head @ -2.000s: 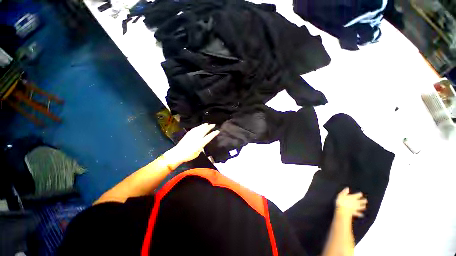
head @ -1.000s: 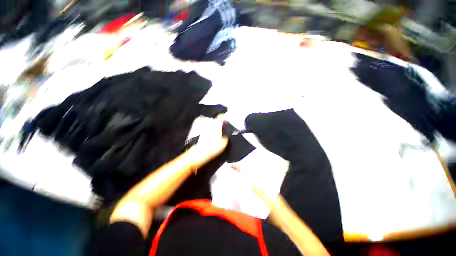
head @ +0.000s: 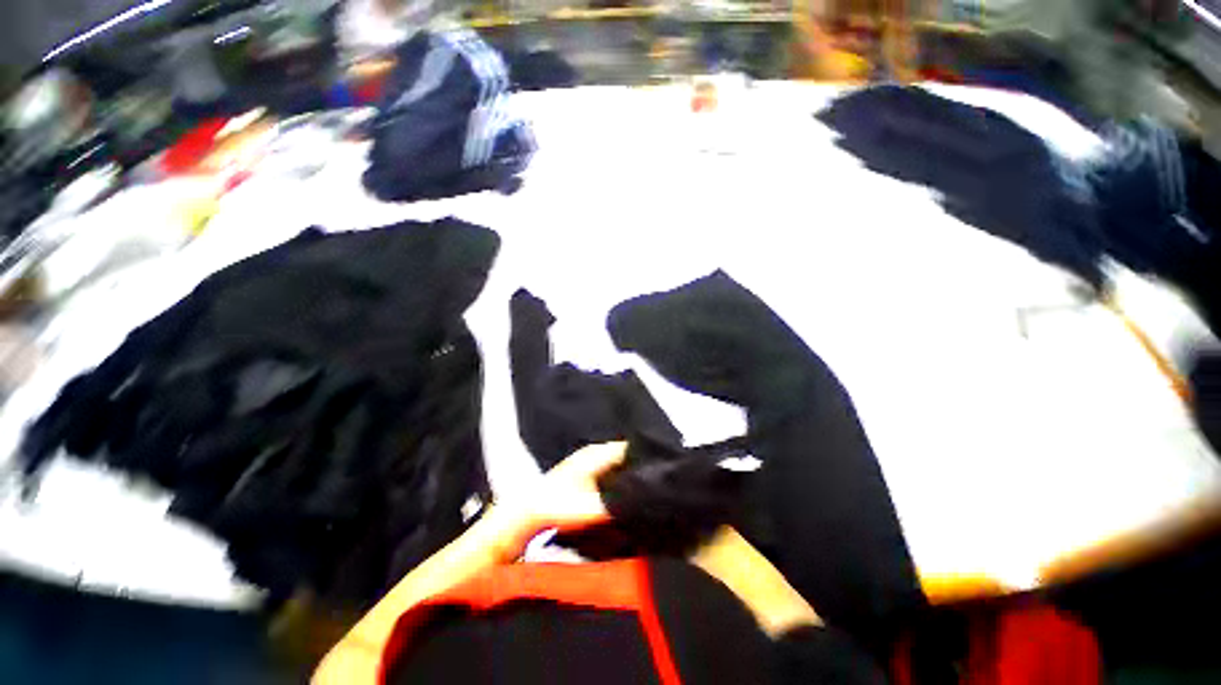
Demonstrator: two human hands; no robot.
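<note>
A black garment (head: 583, 402) lies partly on the white table, its near end bunched up close to my body. My left hand (head: 583, 484) grips the bunched cloth at its left side. My right hand (head: 716, 542) is at the right of the bunch; its fingers are hidden by the black cloth, so its grip cannot be seen. A small white patch, perhaps a label, shows on the cloth. A flat black leg-like piece (head: 803, 415) lies to the right. A heaped black garment pile (head: 308, 375) lies to the left.
The white table (head: 991, 442) curves around me with a yellow-orange edge. Navy garments with white stripes (head: 449, 127) lie at the far left, and another dark navy heap (head: 978, 167) at the far right. Something red (head: 201, 145) is at the far left. A red object (head: 1044, 646) is below the near right edge.
The view has swung up and right. The smaller black garment is now separate from the pile and gathered near my body. Both hands have moved to the bunched cloth.
</note>
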